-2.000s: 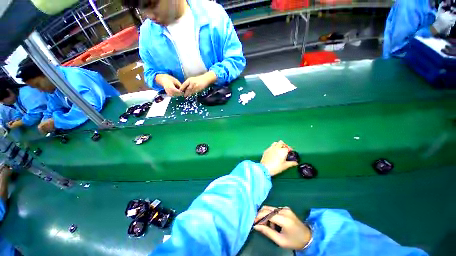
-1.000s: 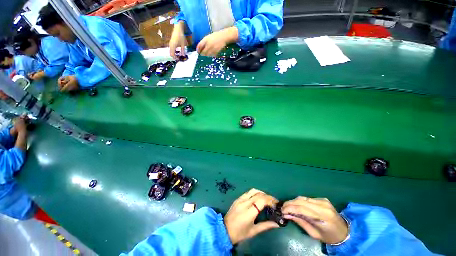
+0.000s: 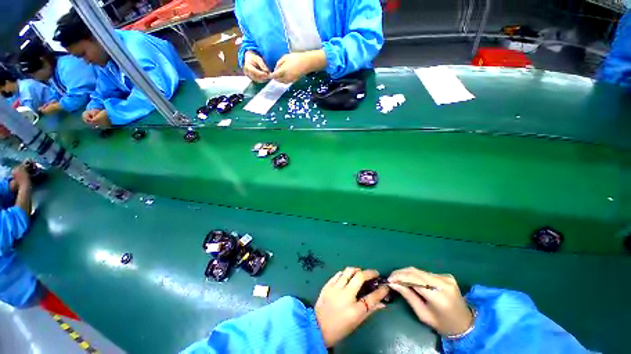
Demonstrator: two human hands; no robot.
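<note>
My left hand holds a black device housing at the near bench, its fingers around the left side. My right hand grips thin dark tweezers, their tip at the housing. The fingers hide much of the housing. A loose heap of small black parts lies left of my hands. A pale square piece lies beside the heap. A cluster of black housings with small pale pieces sits farther left.
The green belt runs behind my hands and carries spaced housings. Across it a person in a blue smock works near scattered white-blue bits, a black pouch and a white sheet. Other people sit left, beyond a metal post.
My left hand has come back from the belt to the bench, where it now holds a housing. The tweezers' tip has come to the housing. Belt pieces have shifted right.
</note>
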